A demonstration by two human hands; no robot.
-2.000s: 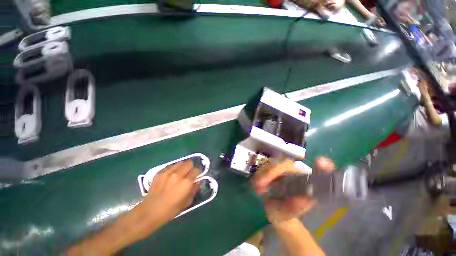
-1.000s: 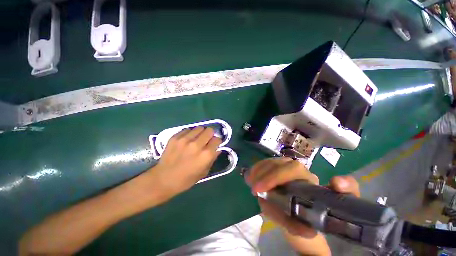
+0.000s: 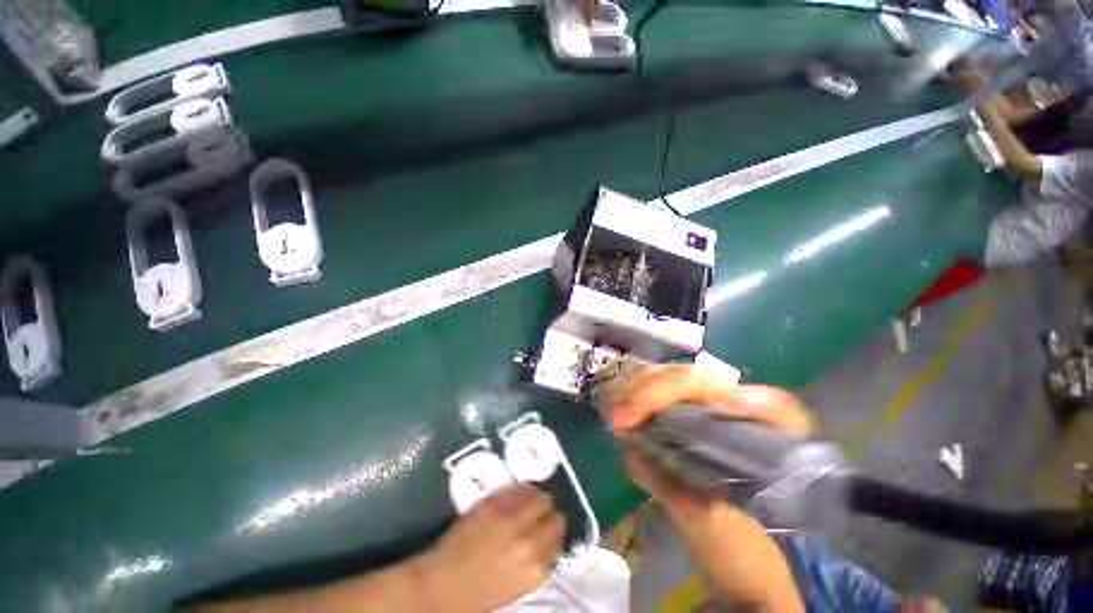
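Note:
Two white looped plastic housings lie side by side near the front edge of the green surface, solid ends facing away from me. My left hand rests on them, covering part of the nearer-left one. My right hand is wrapped around the dark grey electric screwdriver, a thick black cable running from its rear. The tool tip is at the pickup front of the white and black screw feeder; the exact contact is hidden and blurred. Screws show as specks inside the feeder's open box.
More looped housings lie on the conveyor belt at the left, some greyer, with others at the far side. A worn white strip separates belt and work surface. Another worker's arm is at the right. The floor shows at lower right.
The two housings under my left hand have moved towards me and turned, solid ends now away. My right hand has brought the screwdriver tip to the feeder's front. The view has shifted, showing more belt.

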